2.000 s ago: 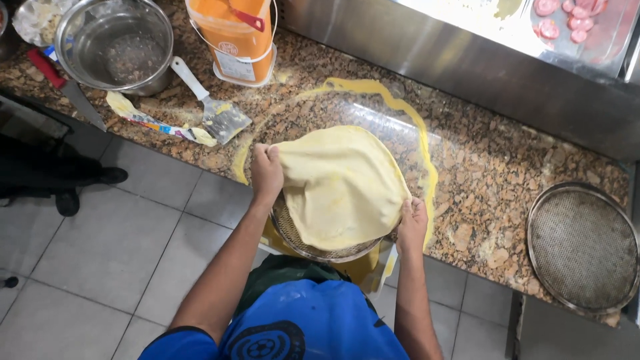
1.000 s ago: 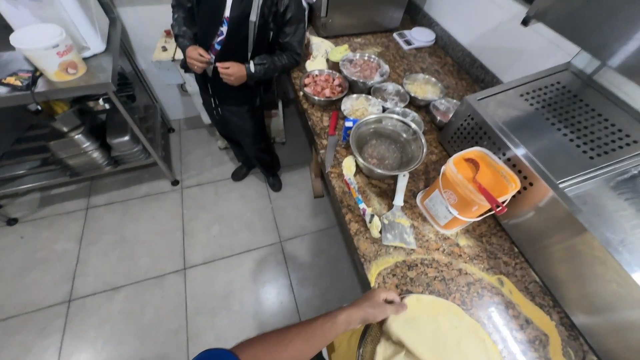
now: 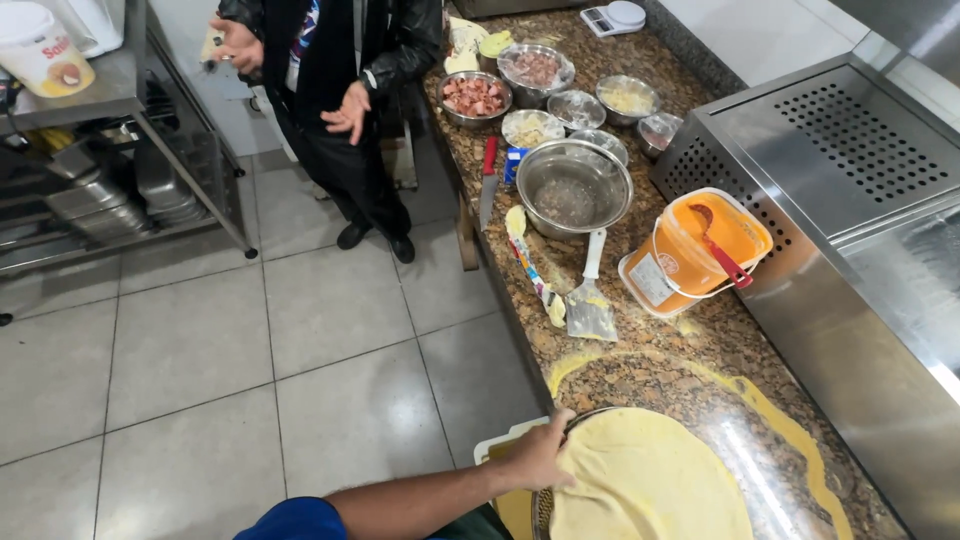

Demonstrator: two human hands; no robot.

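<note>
A round sheet of dough (image 3: pixel 652 480) lies over a round metal mesh screen (image 3: pixel 543 514) at the counter's front edge, wrinkled on its left side. My left hand (image 3: pixel 544 454) is at the upper left rim, its fingers at the edge of the dough and screen. My right hand is outside the frame. A ring of yellow flour (image 3: pixel 780 420) curves on the granite around the dough. Farther up the counter lie a white-handled metal scraper (image 3: pixel 591 307) and an orange tub (image 3: pixel 690 251) with a red ladle (image 3: pixel 724 259) in it.
An empty steel bowl (image 3: pixel 574 187), a red-handled knife (image 3: pixel 488 180), bowls of chopped ham (image 3: pixel 474 97) and other fillings, and a kitchen scale (image 3: pixel 613 18) stand on the counter. Steel equipment (image 3: pixel 817 150) borders its right side. Another person (image 3: pixel 345 120) stands beyond its left edge.
The view has swung far to the left since two seconds ago. Both hands held the dough then; now only my left hand shows. The other person's hands, together a second ago, have moved apart.
</note>
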